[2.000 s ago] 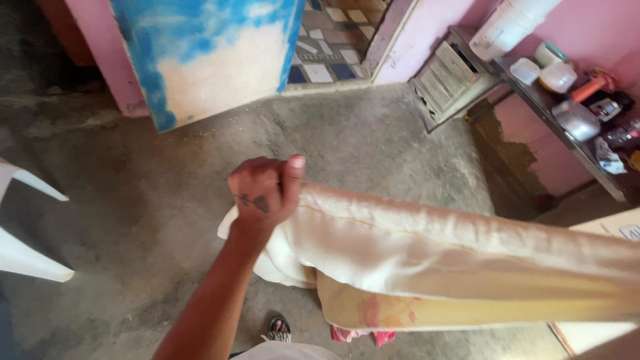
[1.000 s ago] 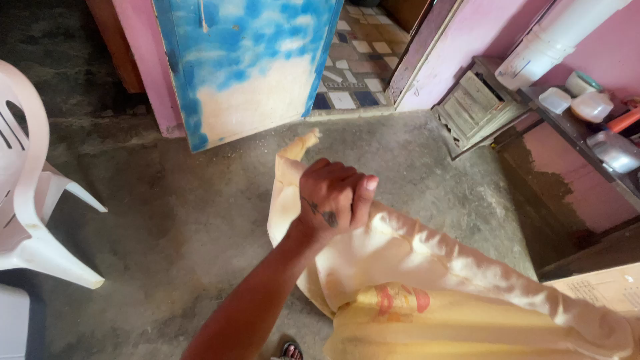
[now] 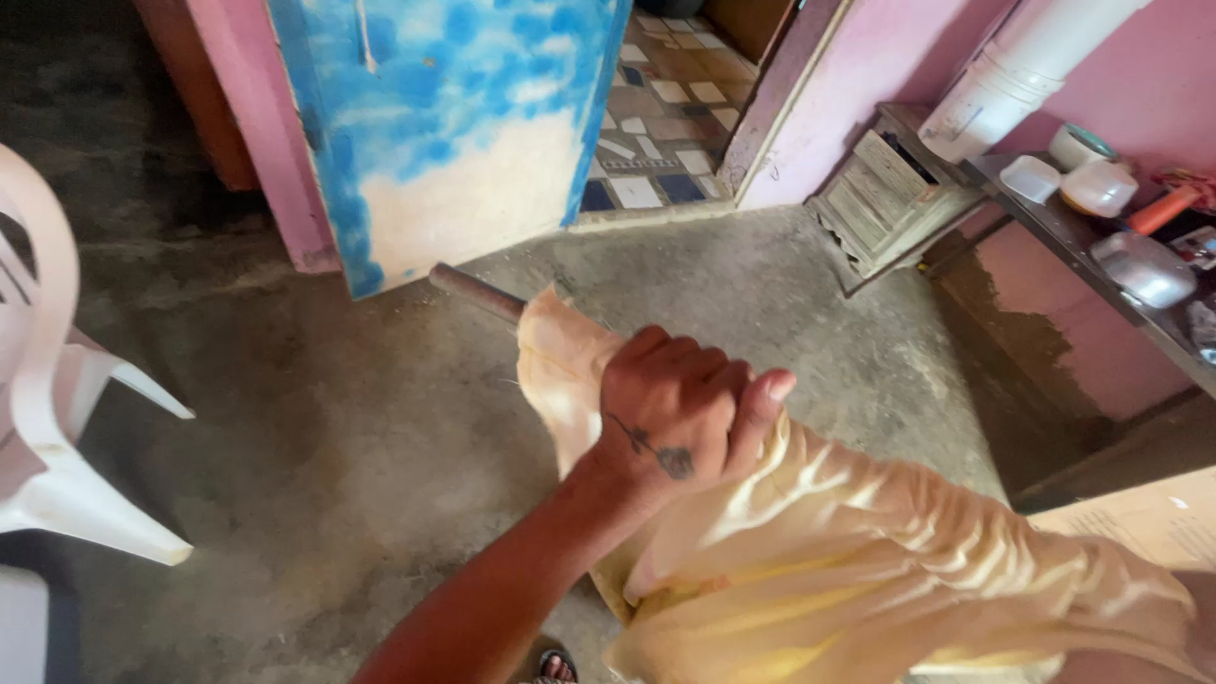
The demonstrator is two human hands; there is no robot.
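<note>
My left hand (image 3: 674, 408), with a flower tattoo on its back, is shut around the top edge of a cream and yellow cloth, likely a curtain (image 3: 798, 570). A dark rod (image 3: 475, 290) runs inside that edge and sticks out past its far left end. To the right of my fist the cloth lies bunched in folds along the rod. At the lower right edge, part of my right hand or arm (image 3: 1199, 598) shows beside the cloth's near end; its fingers are hidden.
A blue and white door (image 3: 456, 123) stands open ahead. A white plastic chair (image 3: 57, 380) is at the left. At the right are a small wooden cabinet (image 3: 879, 195), a shelf (image 3: 1064, 242) with bowls and a metal pot (image 3: 1143, 268), and a cardboard box (image 3: 1140, 518). A sandalled foot (image 3: 556, 665) shows below.
The rod's end now protrudes from the cloth, where earlier only cloth showed. The cloth has become more bunched to the right of my left hand. The view has shifted left.
</note>
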